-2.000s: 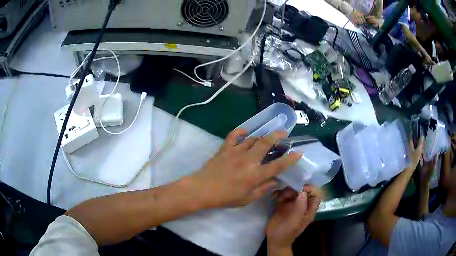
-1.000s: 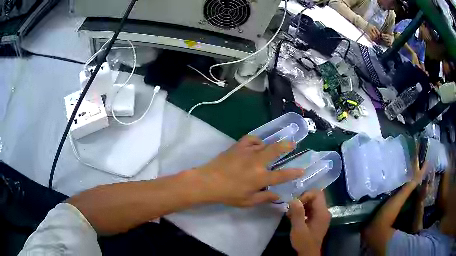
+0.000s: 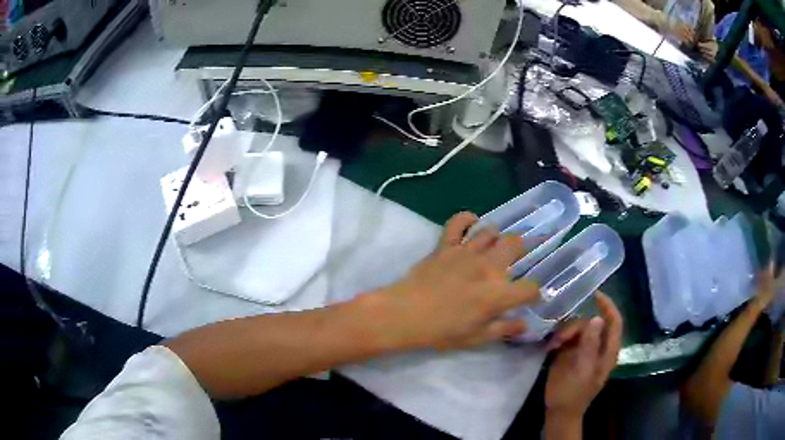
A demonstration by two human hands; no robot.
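Observation:
Two translucent oval tanks lie side by side at the bench edge, the far tank (image 3: 551,206) and the near tank (image 3: 594,255). Each has a narrow moulded channel inside. My left hand (image 3: 456,288) lies over their left ends with its fingers spread across both, hiding those ends. My right hand (image 3: 581,352) is at the near side of the near tank, with thumb and fingertips close together at its lower edge. Whether the right fingertips pinch the rim is hard to tell.
Spare tanks (image 3: 699,271) stand in a row at right beside another person's arm (image 3: 719,344). A power strip (image 3: 198,206), white charger (image 3: 262,178) and looped cable are at left. A black cord (image 3: 194,168) hangs across. Circuit boards (image 3: 650,168) lie top right; a metal case (image 3: 327,26) stands behind.
The view has shifted, so the scene sits further right. The near tank, tilted two seconds ago, now lies beside the far one with its opening up. Both hands stay at the tanks.

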